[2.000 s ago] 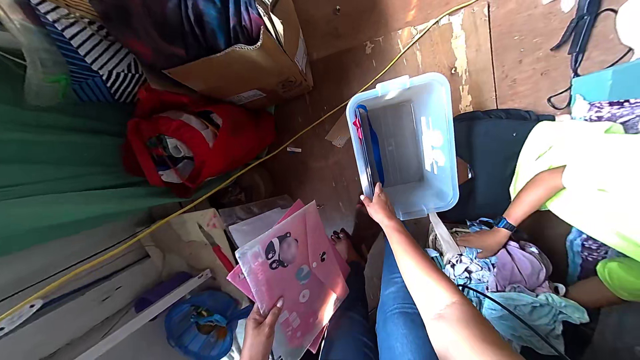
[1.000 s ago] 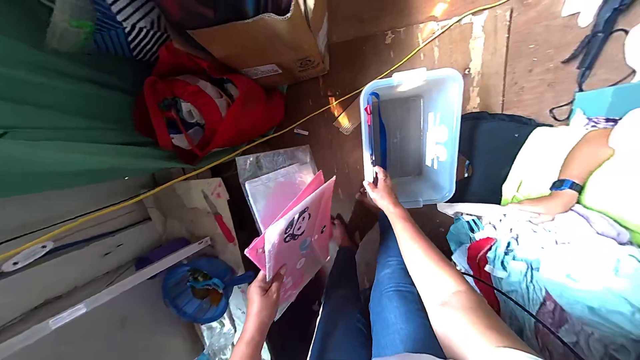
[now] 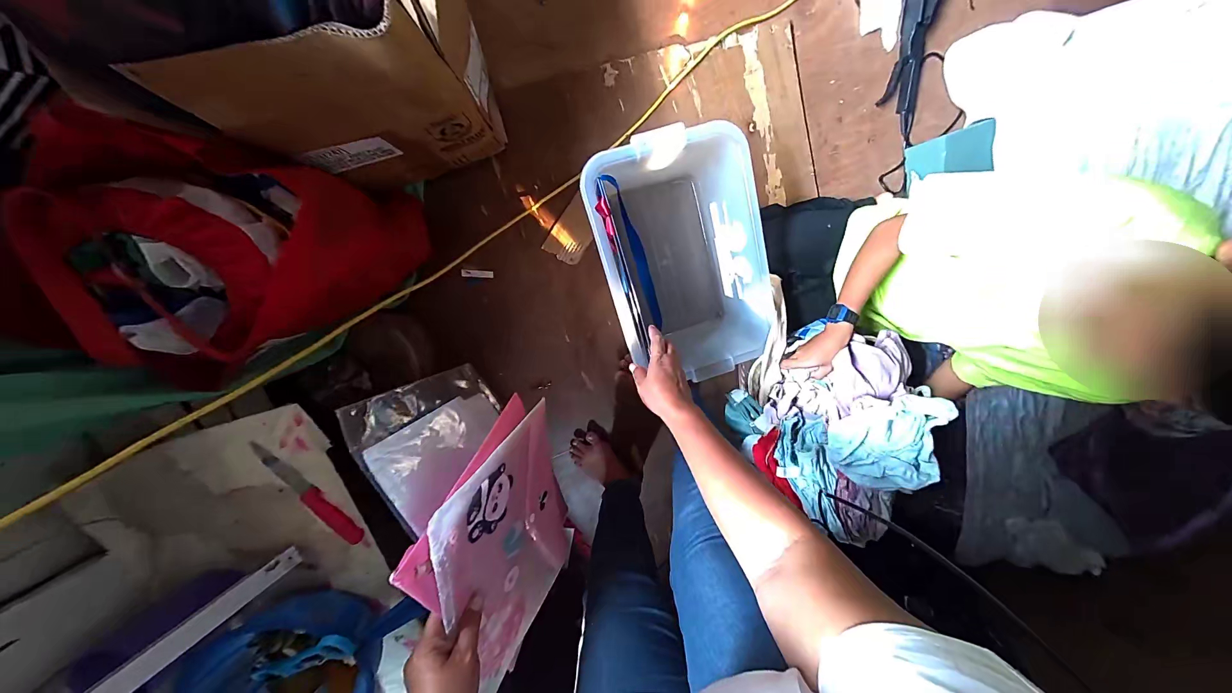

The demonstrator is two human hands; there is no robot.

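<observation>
My left hand (image 3: 445, 653) holds pink plastic folders (image 3: 510, 539) with a panda print by their lower edge, over the floor at the lower left. Just behind them lie clear plastic sleeves (image 3: 423, 443). At centre, a translucent plastic storage bin (image 3: 746, 183) stands on the floor. My right hand (image 3: 662, 377) rests at its near left edge, with the thumb along thin upright items (image 3: 624, 260) and a blue strap (image 3: 643, 274) inside the left wall. Whether the fingers grip the rim or those items, I cannot tell.
Another person (image 3: 895, 260) sits at the right, one hand on a clothes pile (image 3: 847, 414). A yellow cord (image 3: 423, 281) crosses the floor. A red-handled knife (image 3: 332, 512) lies at the left, near a blue basket (image 3: 327, 608). Further back are a red bag (image 3: 356, 226) and a cardboard box (image 3: 385, 96).
The folders in my left hand have turned more upright since the first frame. The other person has leaned further in beside the clothes. My right hand stays at the bin's edge.
</observation>
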